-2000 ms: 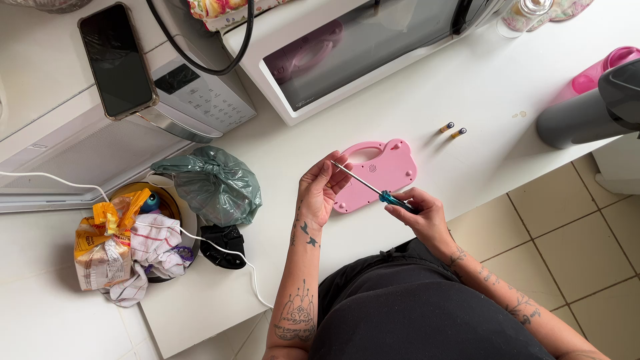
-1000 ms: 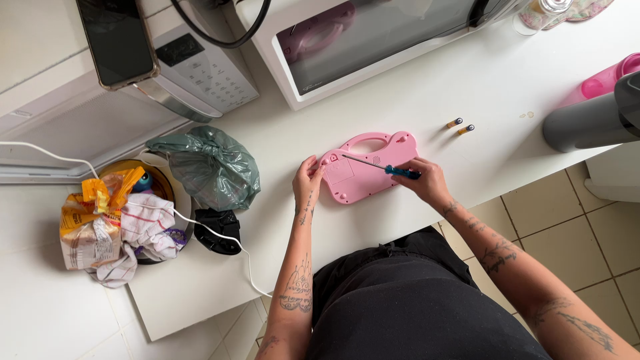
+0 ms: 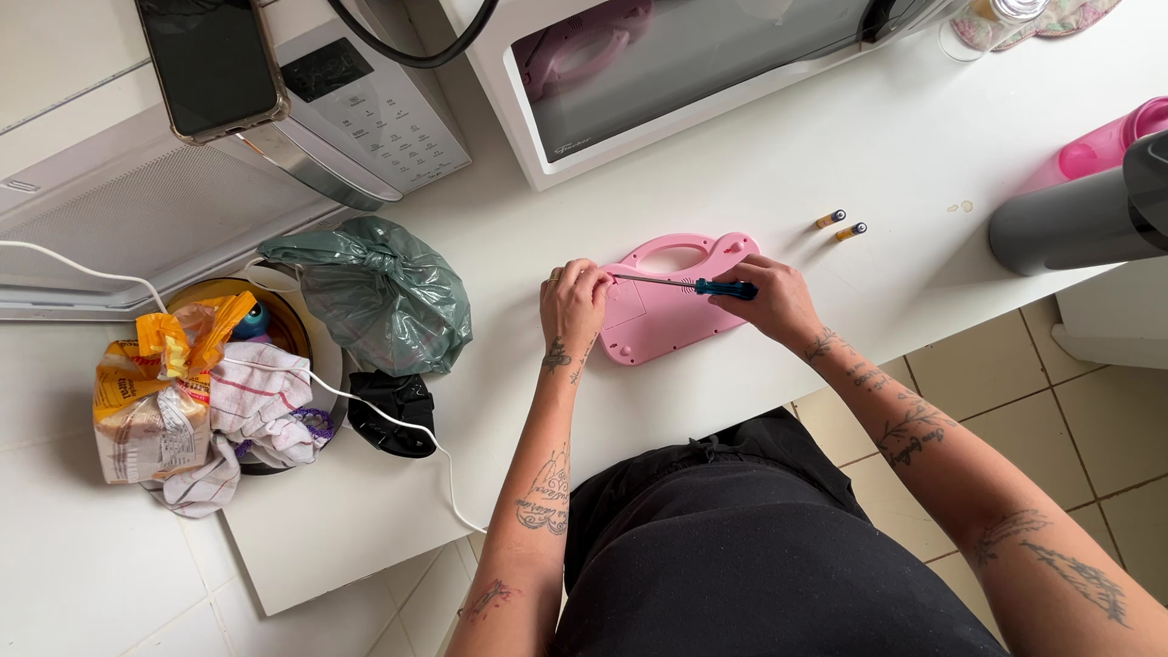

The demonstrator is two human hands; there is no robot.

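A pink plastic toy with a loop handle [image 3: 675,321] lies on the white counter, its back with screw holes and a battery cover facing up. My right hand [image 3: 771,294] holds a screwdriver [image 3: 725,288] by its blue-green handle, the shaft lying low across the toy toward its upper left corner. At that corner my left hand [image 3: 577,297] has its fingertips bent together by the screwdriver's tip; whether they pinch anything is hidden. Two small batteries, one [image 3: 830,219] beside the other [image 3: 850,232], rest on the counter to the right of the toy.
A white microwave oven [image 3: 547,155] stands behind the toy. Left are another microwave with a phone [image 3: 212,68] on top, a tied green plastic bag [image 3: 392,301], a bread bag [image 3: 151,411], a cloth [image 3: 265,392] and a white cable [image 3: 452,474]. A grey bottle [image 3: 1058,224] lies at right.
The screwdriver, held up between both hands two seconds ago, has come down to the toy. My left hand has moved from in front of the toy to its upper left corner.
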